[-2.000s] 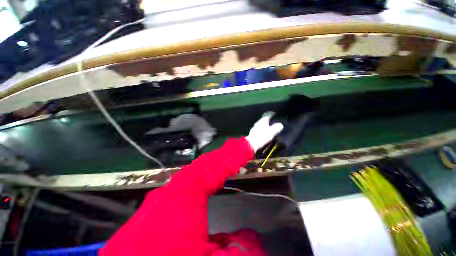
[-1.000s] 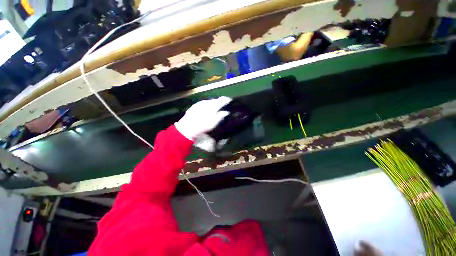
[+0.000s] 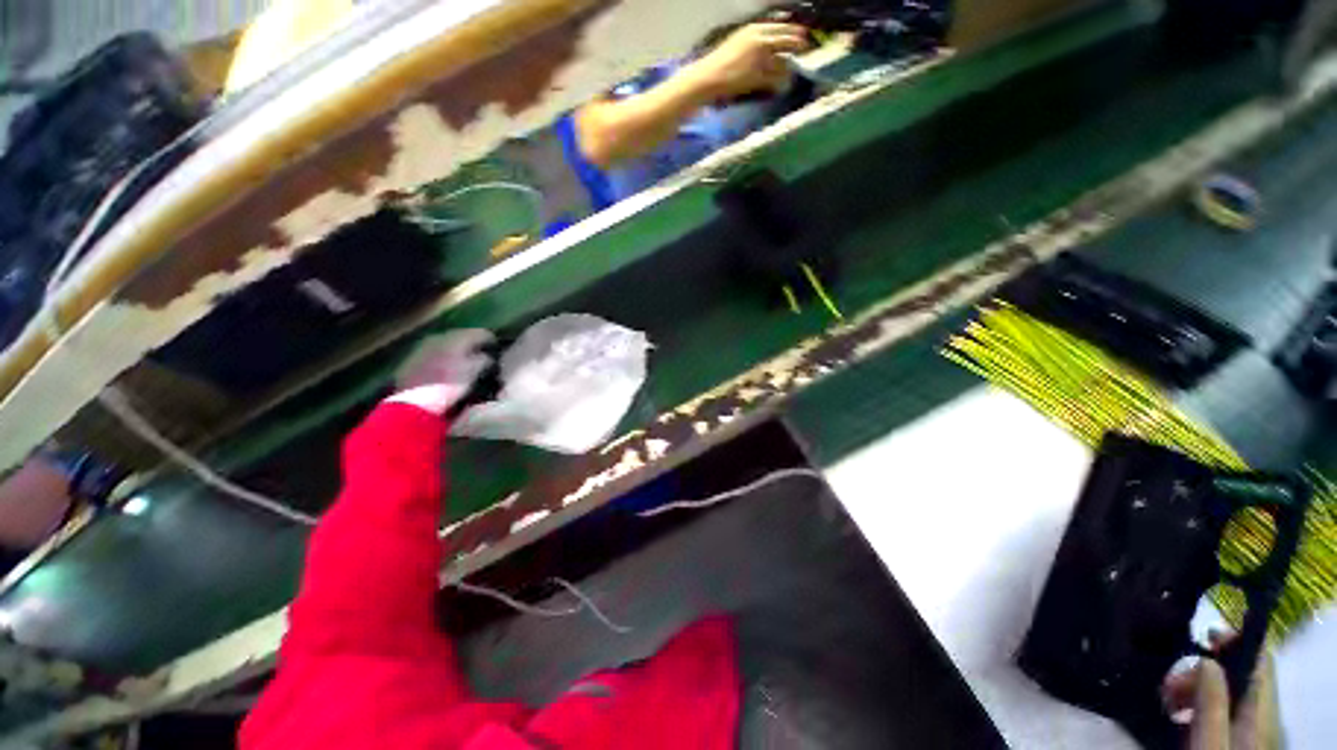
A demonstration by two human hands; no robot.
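My left hand (image 3: 444, 366), in a white glove, is over the green conveyor at centre left. It is blurred, beside a crumpled translucent plastic bag (image 3: 575, 384); whether it grips anything cannot be told. My bare right hand (image 3: 1220, 706), cut off by the lower right edge, holds a black plastic housing (image 3: 1122, 564) with oval openings by its right side. The housing is tilted over the white sheet (image 3: 938, 506) and partly covers a bundle of yellow-green wires (image 3: 1070, 384).
Another black housing with short yellow wires lies on the belt (image 3: 770, 235). A black housing (image 3: 1144, 315) lies behind the wire bundle, and a tape roll (image 3: 1227, 202) is at the back right. Another person's arm (image 3: 660, 114) is beyond the conveyor. A pale cord (image 3: 205, 472) crosses the belt.
My left hand has moved left from the dark item it was on; the plastic bag now shows beside it. My right hand has come up with a black housing. The view has tilted.
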